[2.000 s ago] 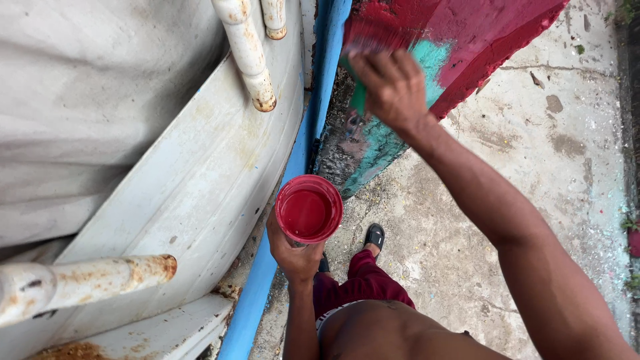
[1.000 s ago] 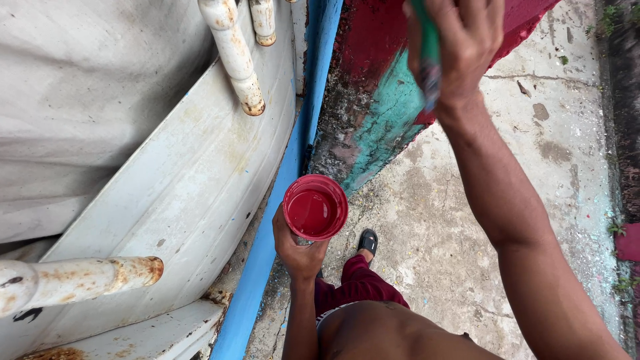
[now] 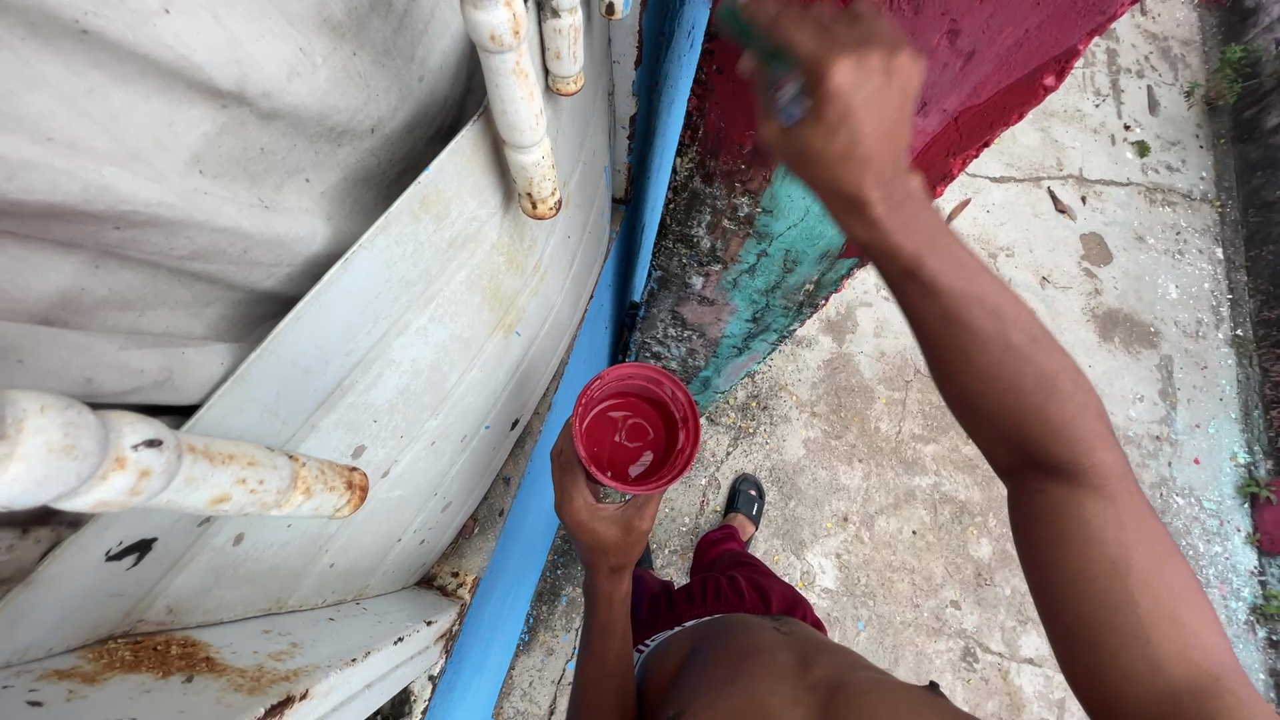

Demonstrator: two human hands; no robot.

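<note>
My left hand [image 3: 605, 520] is closed around a round container of red paint [image 3: 636, 428], held upright in front of my body. Up at the top, my right hand [image 3: 850, 95] grips a paintbrush by its green handle [image 3: 750, 30]; the hand is blurred and the bristles cannot be made out. That hand is over the upper part of a low wall [image 3: 1000, 70], coated in dark red paint there. Nearer the container, the wall surface shows old turquoise paint [image 3: 785, 240] and bare, dark, rough patches.
Along the left stand a curved white panel [image 3: 400, 370] and rusty white metal posts [image 3: 518, 110]. A blue strip [image 3: 530, 560] runs between panel and wall. Cracked concrete ground [image 3: 900, 480] lies on the right, with my sandalled foot [image 3: 745, 500] on it.
My right hand moves about over the wall with the brush, from beside the turquoise patch, then farther right, and now back left near the top. My left hand keeps hold of the paint container.
</note>
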